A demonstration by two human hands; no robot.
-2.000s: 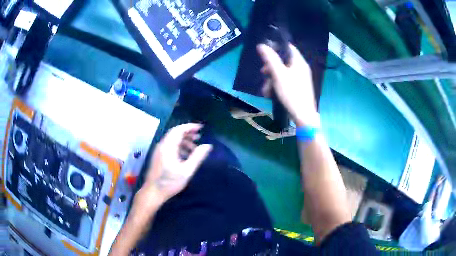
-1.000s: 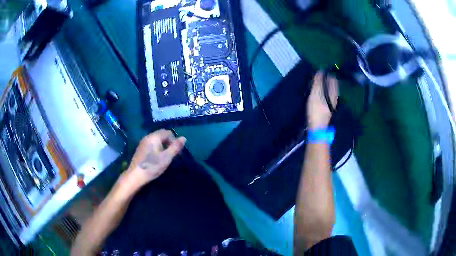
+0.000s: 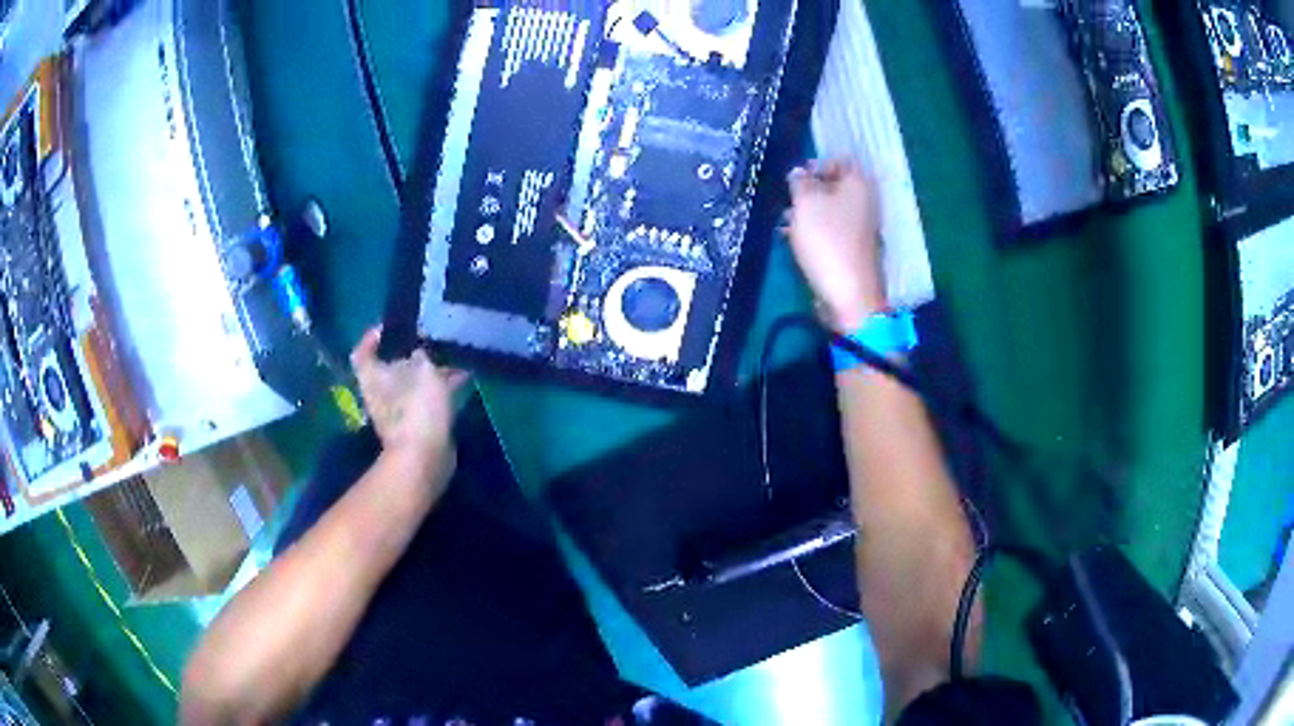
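Note:
An open laptop base (image 3: 525, 185) lies in a black tray (image 3: 405, 291) at the top centre, with a black battery, a dark board and white-faced fans. My left hand (image 3: 412, 397) is at the tray's lower left corner, its thumb and fingers closed on it. My right hand (image 3: 837, 234), with a blue band at the wrist, is close to the tray's right edge with curled fingers. Whether it touches the edge is unclear. A slim black tool (image 3: 781, 550) lies on a black pad (image 3: 710, 624) below the tray.
A white machine (image 3: 170, 213) with an orange-edged fixture (image 3: 125, 411) stands at left, above a cardboard box (image 3: 199, 518). More laptop bases lie at right, one in a black tray (image 3: 1043, 224). Black cable (image 3: 979, 426) loops beside my right forearm. A black object (image 3: 1135, 645) is at lower right.
The tray with the laptop base appears nearer, larger and tilted. My left hand has moved up onto its corner. My right hand has moved from over the pad to the tray's right side.

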